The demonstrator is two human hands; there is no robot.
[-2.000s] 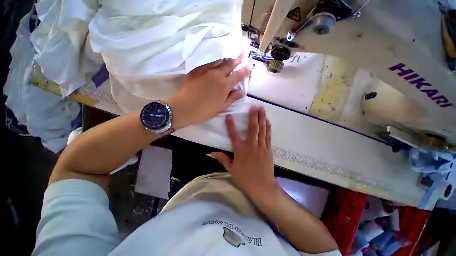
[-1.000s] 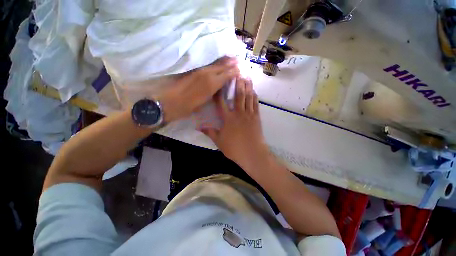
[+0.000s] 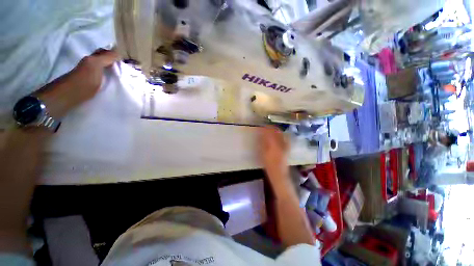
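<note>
The white garment piece (image 3: 99, 124) lies on the machine bed at the left and runs up to the lit needle area. My left hand (image 3: 86, 78), with a watch on the wrist, rests on the cloth just left of the needle; its fingertips are at the cloth near the bright lamp, and whether they pinch it I cannot tell. My right hand (image 3: 273, 148) is blurred over the front part of the table, below the right end of the sewing machine (image 3: 218, 52). Its fingers are too blurred to tell what they hold. The presser foot (image 3: 150, 78) is mostly lost in glare.
Heaped white cloth (image 3: 47, 31) is at the upper left. A red crate (image 3: 327, 195) with scraps is under the table at the right. Lilac cloth (image 3: 366, 109) lies beyond the machine. Boxes, more red crates and a distant person (image 3: 444, 137) are at the far right.
The view has swung to the right, showing more of the workshop. My right hand has left the cloth beside my left hand and moved right along the table. My left hand stays near the needle.
</note>
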